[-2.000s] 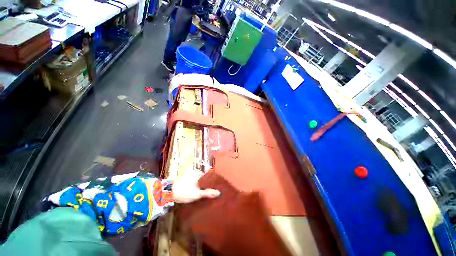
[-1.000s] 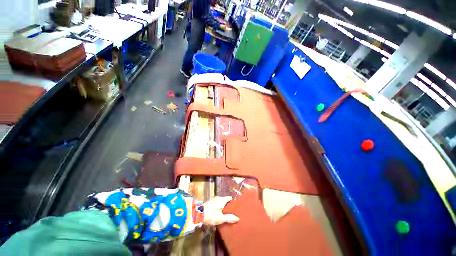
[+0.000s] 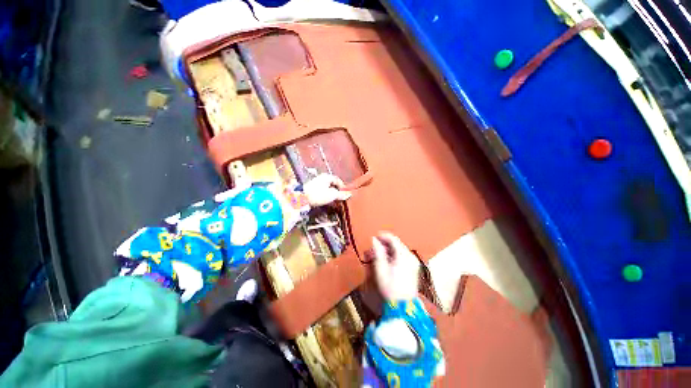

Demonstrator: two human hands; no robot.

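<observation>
A rust-brown leather sheet (image 3: 424, 167) with cut-out openings lies along the press bed. Narrow bands (image 3: 254, 142) of it cross the wooden front ledge (image 3: 216, 87). My left hand (image 3: 326, 189) is at the edge of an opening, its fingers closed on a small rust-brown strip (image 3: 359, 182). My right hand (image 3: 395, 269) is over the sheet's near part, slightly blurred, with fingers bent; whether it grips anything is unclear. A separate rust-brown piece (image 3: 492, 333) with a jagged edge lies at the lower right, beside a pale bare patch (image 3: 473, 254).
The blue press body (image 3: 545, 182) runs along the right, with green buttons, a red button (image 3: 599, 148) and a hanging rust-brown strip (image 3: 545, 59). Pale lining (image 3: 204, 34) covers the bed's far end. Scraps (image 3: 157, 98) lie on the grey floor at left.
The view has tilted down and closer to the bed. My left hand has left the loose rust-brown piece and is now at an opening's edge. My right hand has come into view.
</observation>
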